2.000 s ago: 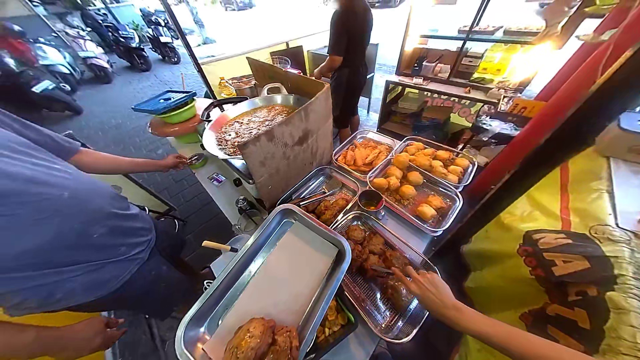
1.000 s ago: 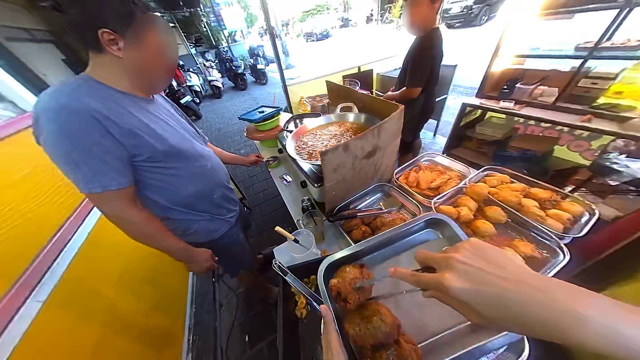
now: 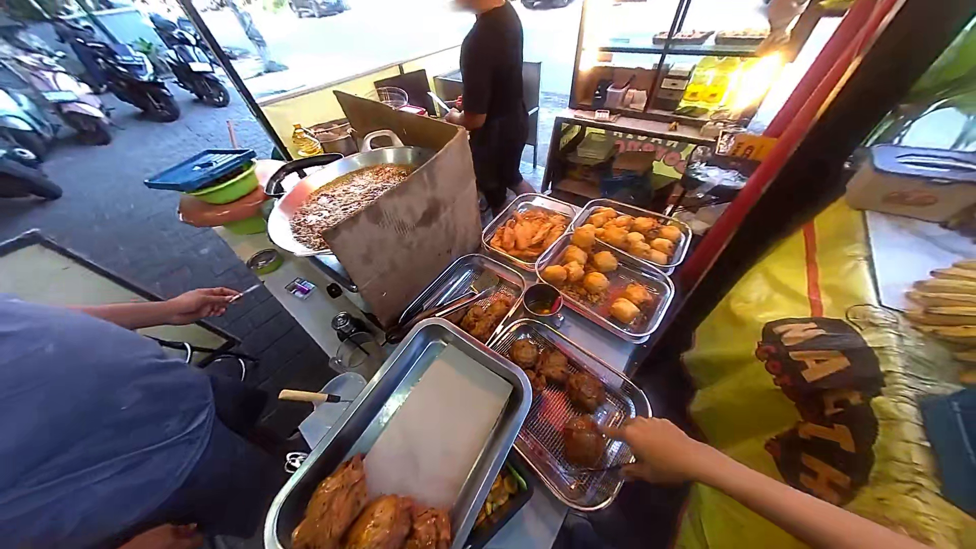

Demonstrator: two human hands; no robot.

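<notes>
My right hand (image 3: 659, 451) is over the right side of a mesh-bottomed metal tray (image 3: 637, 396), its fingers round what looks like a thin metal utensil, partly hidden. The extended index finger meets a round brown fried piece (image 3: 583, 441); several similar pieces lie farther up that tray. To the left, a large metal tray (image 3: 521, 396) overlaps the mesh tray's side, tilted toward me. It has a pale sheet (image 3: 438, 427) and brown cooked chicken pieces (image 3: 379, 522) at its near end. My left hand is out of view.
A co-worker (image 3: 114, 427) stands at left, one hand (image 3: 202, 305) holding something thin. Behind a board (image 3: 415, 229) stands a wok (image 3: 278, 225) of bubbling oil. Trays of fried food (image 3: 667, 309), a sauce cup (image 3: 543, 300) and a wooden-handled utensil (image 3: 305, 396) are nearby. Another person (image 3: 496, 99) stands beyond.
My right hand has moved from above the large tray to the mesh tray at right. My left hand, at the large tray's edge one second ago, has left the view. The view has swung.
</notes>
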